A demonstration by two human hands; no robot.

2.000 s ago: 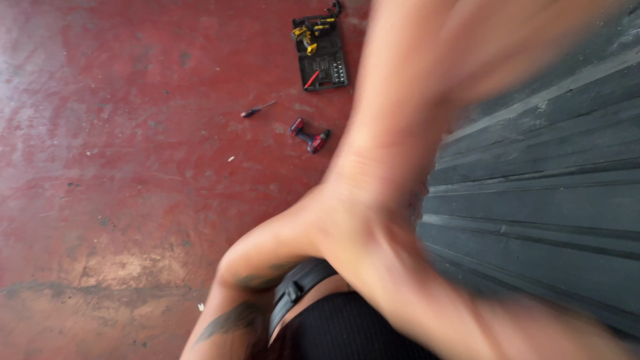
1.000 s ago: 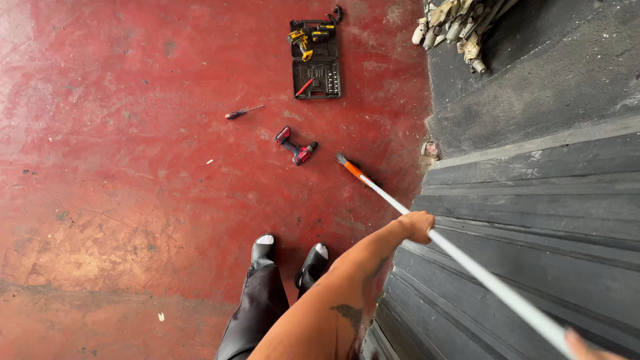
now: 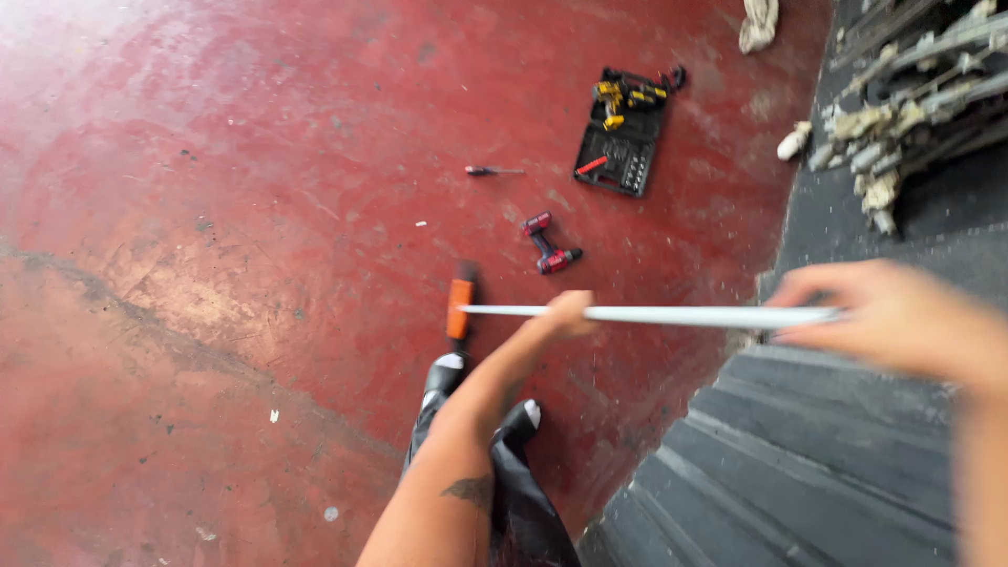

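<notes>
A push broom lies across the middle of the view. Its orange head [image 3: 459,309] with dark bristles is on the red floor just beyond one of my feet, and its pale pole [image 3: 685,316] runs right. My left hand [image 3: 571,313] grips the pole partway along. Near the pole's right end, my blurred right hand [image 3: 835,307] has its thumb and fingers around it. Beyond the pole, a red and black cordless drill [image 3: 549,246] lies on the floor, with a screwdriver [image 3: 492,171] farther off to its left.
An open black tool case [image 3: 618,153] holds a yellow drill [image 3: 609,104] and bits. Grey ridged panels [image 3: 811,441] border the floor at right. Above them lies a pile of rods [image 3: 906,118] with pale, lumpy ends. Both my feet [image 3: 520,421] stand below the broom.
The broom head has moved left, from beside the red drill to near my foot. My right hand, barely in view a second ago, now shows on the pole. The view has shifted.
</notes>
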